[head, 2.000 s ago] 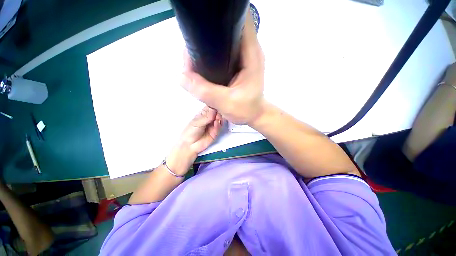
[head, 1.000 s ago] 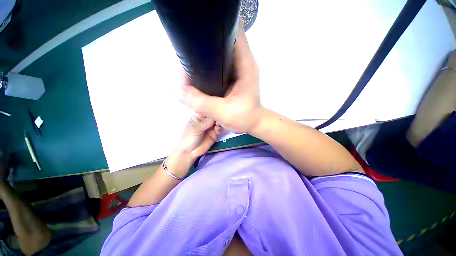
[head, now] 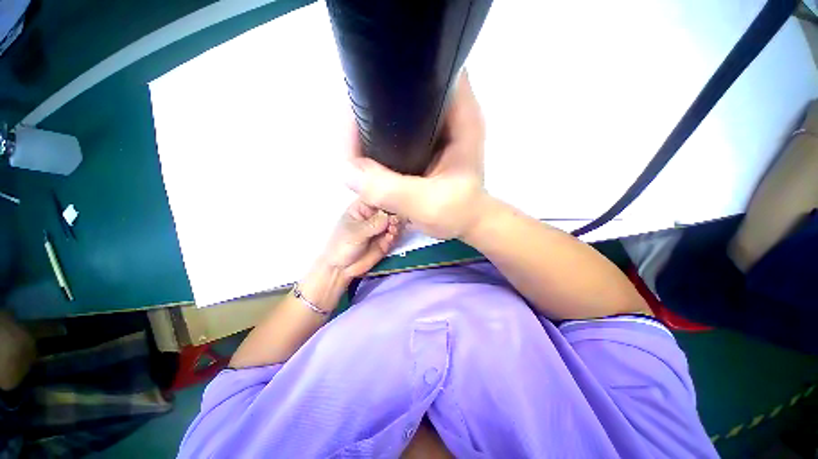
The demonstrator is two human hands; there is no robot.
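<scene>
My right hand point(head: 439, 193) is wrapped around the lower part of a thick black electric screwdriver point(head: 404, 81), whose top runs out of the frame. Its tip is hidden behind my hands. My left hand point(head: 363, 240) is just below and left of my right hand, with its fingertips pinched together near the bench's front edge. Whether the fingertips hold something small cannot be told. Large white sheets point(head: 242, 170) lie under both hands.
A translucent bottle point(head: 47, 150), a small white wad point(head: 70, 213) and a yellowish stick point(head: 57, 265) lie on the green bench point(head: 117, 242) at left. A black cord point(head: 682, 125) curves across the right. Another person's arm point(head: 778, 175) is at far right.
The screwdriver and my right hand have shifted slightly right in view. My left hand stays beside them, pinched. The round dish of small parts is now hidden behind the screwdriver or out of view.
</scene>
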